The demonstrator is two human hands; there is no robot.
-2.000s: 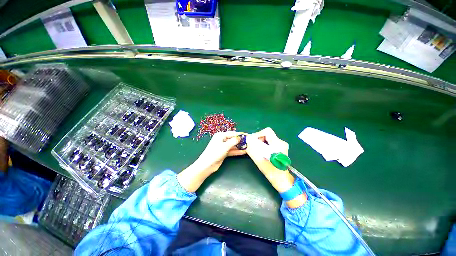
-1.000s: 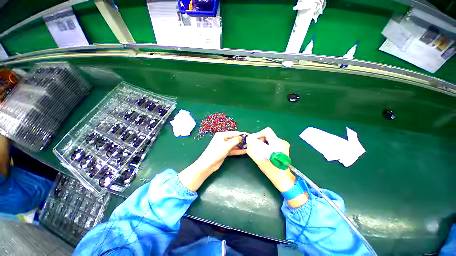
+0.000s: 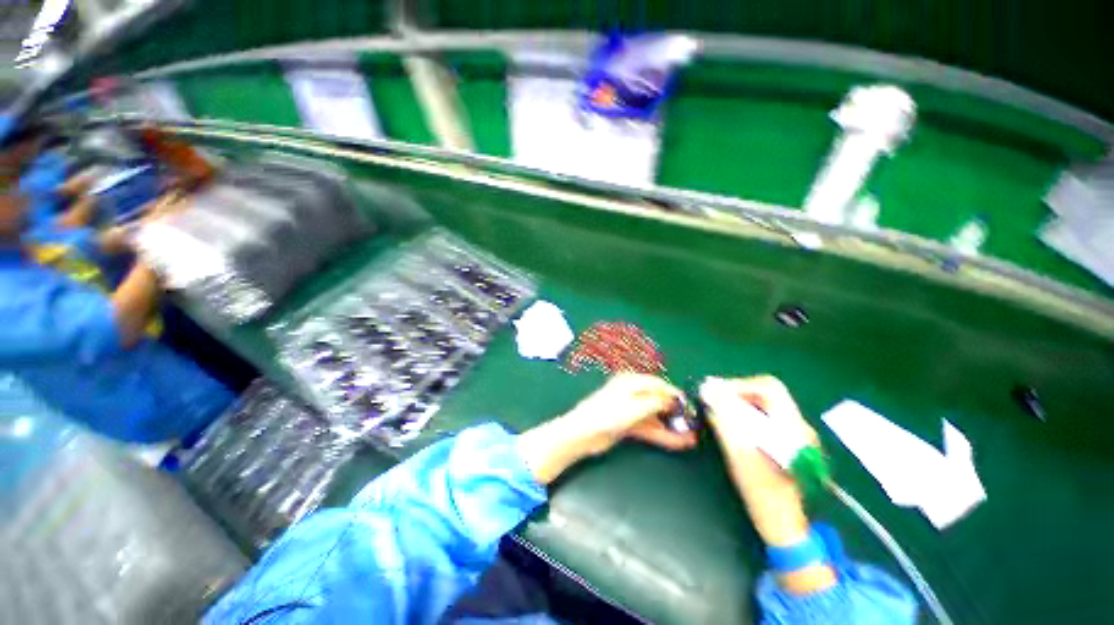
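Observation:
The frame is blurred. My left hand (image 3: pixel 641 413) holds a small dark housing (image 3: pixel 680 416) at its fingertips, in front of the red pile. My right hand (image 3: pixel 760 433) is just to its right, with a small gap between the hands. It holds a white syringe, mostly hidden by the fingers, with a green cap (image 3: pixel 810 465) at its rear. A thin clear hose (image 3: pixel 889 545) runs from the cap past my right forearm. The heap of tiny red parts (image 3: pixel 619 348) lies beyond my left hand. A clear tray (image 3: pixel 403 330) with dark housings in its pockets lies to the left.
A small white wipe (image 3: pixel 542 331) lies between tray and pile, a larger one (image 3: pixel 904 462) right of my right hand. Two dark housings lie apart on the green surface, one (image 3: pixel 792 316) beyond my hands, one (image 3: pixel 1031 403) at right. Stacked trays (image 3: pixel 263 232) and a person in blue (image 3: pixel 73 330) are at left.
The view has swung left, so the scene sits further right and lower and more of the other person shows. My hands, close together before, now have a gap between them.

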